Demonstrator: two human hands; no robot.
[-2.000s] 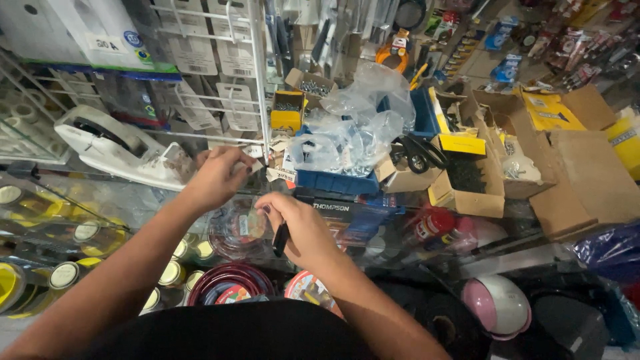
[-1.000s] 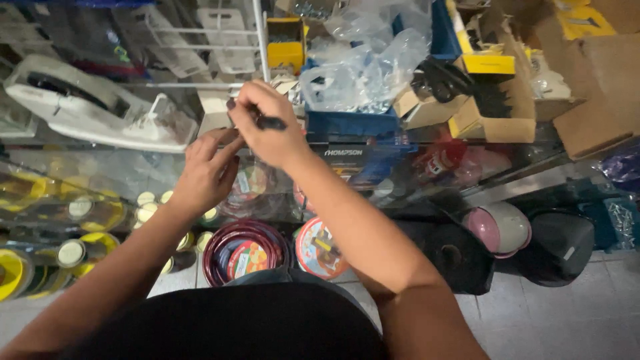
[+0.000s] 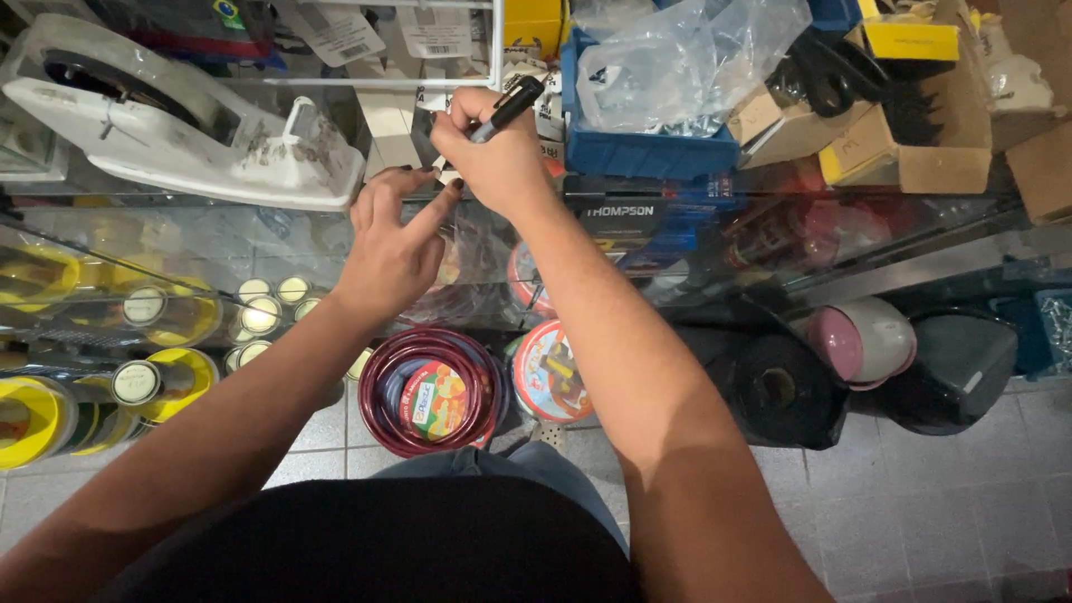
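My right hand [image 3: 494, 146] grips a black and grey marker pen [image 3: 509, 109], its capped-looking rear end pointing up and right. The writing end is hidden by my fingers. A small piece of pale paper or card [image 3: 456, 174] lies under that hand, close to the counter's edge. My left hand [image 3: 398, 239] is just left of it, fingertips touching or nearly touching the paper's left and lower edge. White tape dispenser [image 3: 193, 117] with a large roll stands to the left of both hands.
A glass counter [image 3: 251, 205] runs beneath my hands. On it are a blue plastic bin [image 3: 645, 155] with bagged metal parts, and open cardboard boxes [image 3: 946, 163]. A white wire rack [image 3: 496, 42] rises behind. Coiled red hose [image 3: 431, 389] and a black roll [image 3: 770, 389] lie below.
Two seconds ago my hands were farther apart, with the pen pointing down in my right hand. They have come together at the paper, and the pen's rear now points up. The view has moved closer.
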